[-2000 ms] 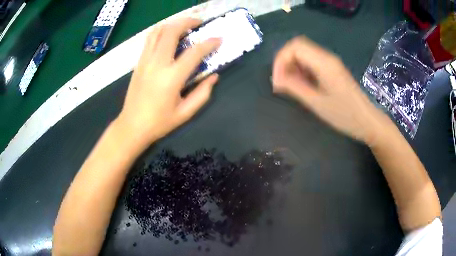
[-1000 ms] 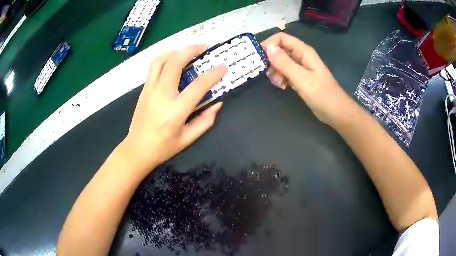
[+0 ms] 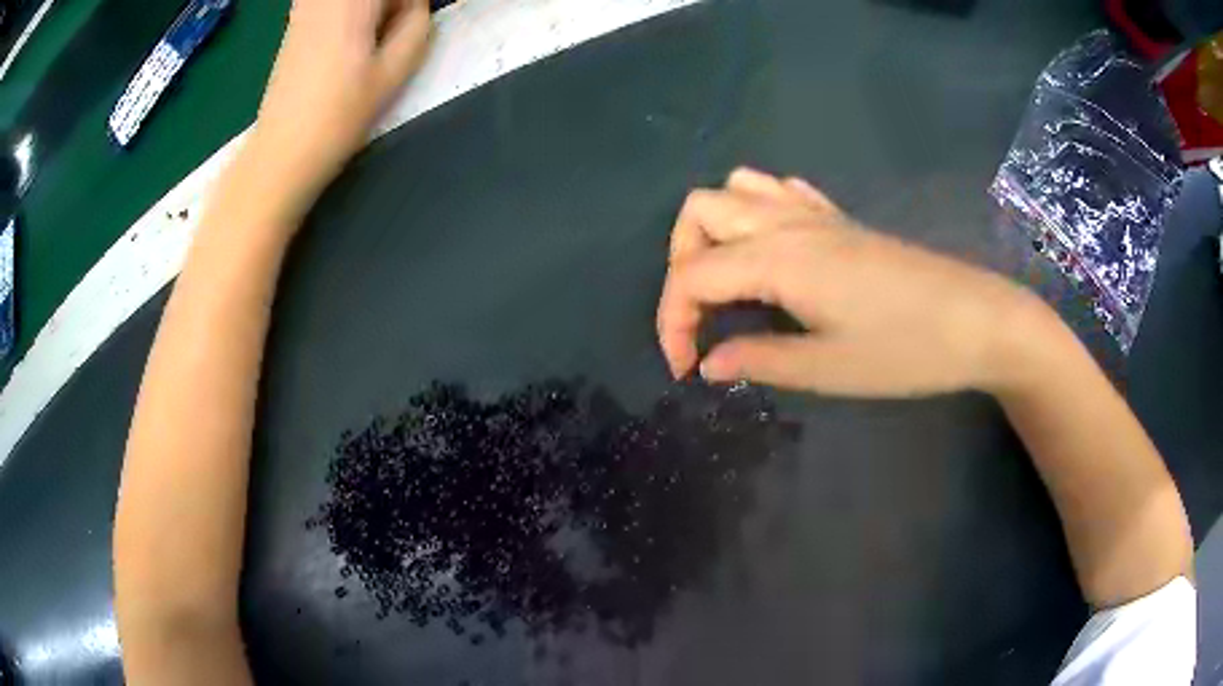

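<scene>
A loose pile of tiny black parts (image 3: pixel 456 496) lies spread on the dark worktop (image 3: pixel 523 255). My right hand (image 3: pixel 805 288) is at the pile's upper right edge, thumb and index fingertips close together and pointing down; whether a tiny part is between them cannot be told. My left hand (image 3: pixel 356 54) reaches over the white edge strip at the top, cut off by the picture's upper edge, so what its fingers hold is hidden. The blue and white keypad board that was on the worktop is not in view there.
Beyond the white edge strip (image 3: pixel 121 288) the green belt (image 3: pixel 81 174) carries a keypad board (image 3: pixel 161 74) and part of another at the left edge (image 3: pixel 7 288). A crinkled clear bag (image 3: pixel 1093 181) lies at right, beside a red and yellow container (image 3: pixel 1194 101).
My left hand has moved up and left to the belt side, and the board has gone from the worktop. My right hand has moved down from the board's end to the pile.
</scene>
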